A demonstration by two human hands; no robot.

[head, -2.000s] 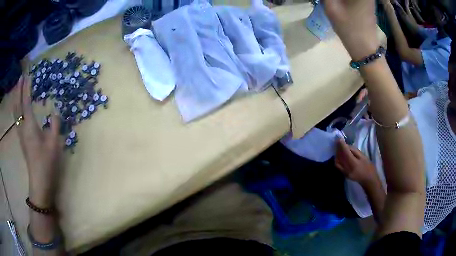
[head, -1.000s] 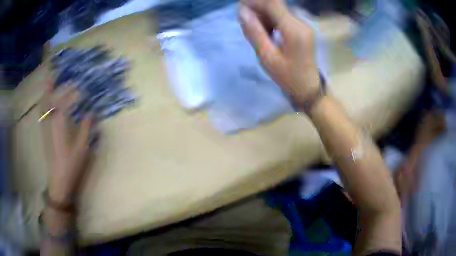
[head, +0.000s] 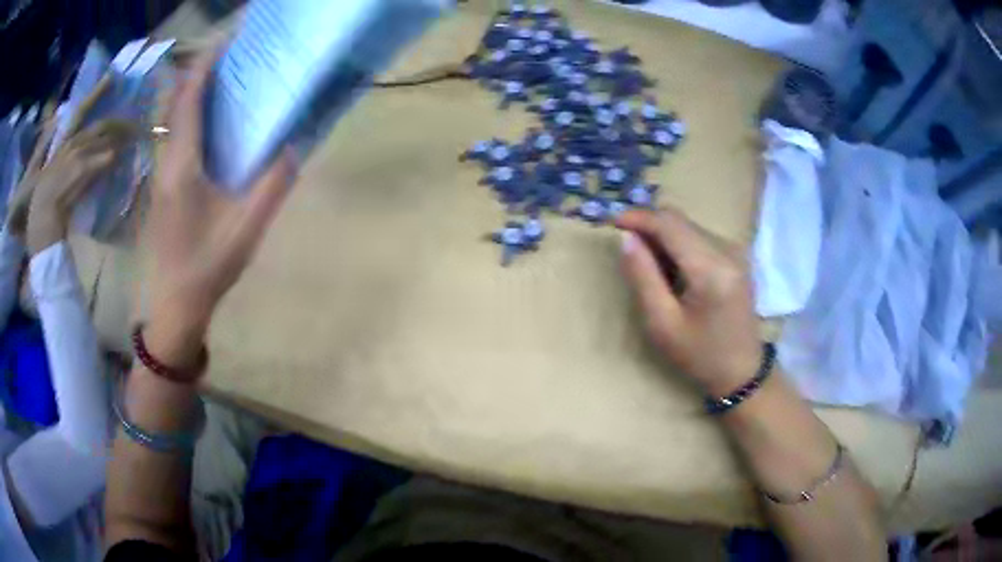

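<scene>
My left hand (head: 209, 214) is at the upper left, gripping a pale blue-grey retail box (head: 291, 77), which is tilted and cut off by the top edge. My right hand (head: 692, 285) is at the lower right edge of a loose pile of small dark grey pieces with white round centres (head: 571, 110). Its thumb and index finger are close together at a piece there; whether they grip it I cannot tell.
Translucent white pouches (head: 879, 274) lie at the right, with a fan grille (head: 805, 101) above them. A dark cord (head: 423, 78) runs left from the pile. At the left are another person's hand (head: 82, 165) and sleeve.
The view has swung left, so the pile and pouches sit further right. My left hand now holds a box. My right hand has come down from above the pouches to the pile.
</scene>
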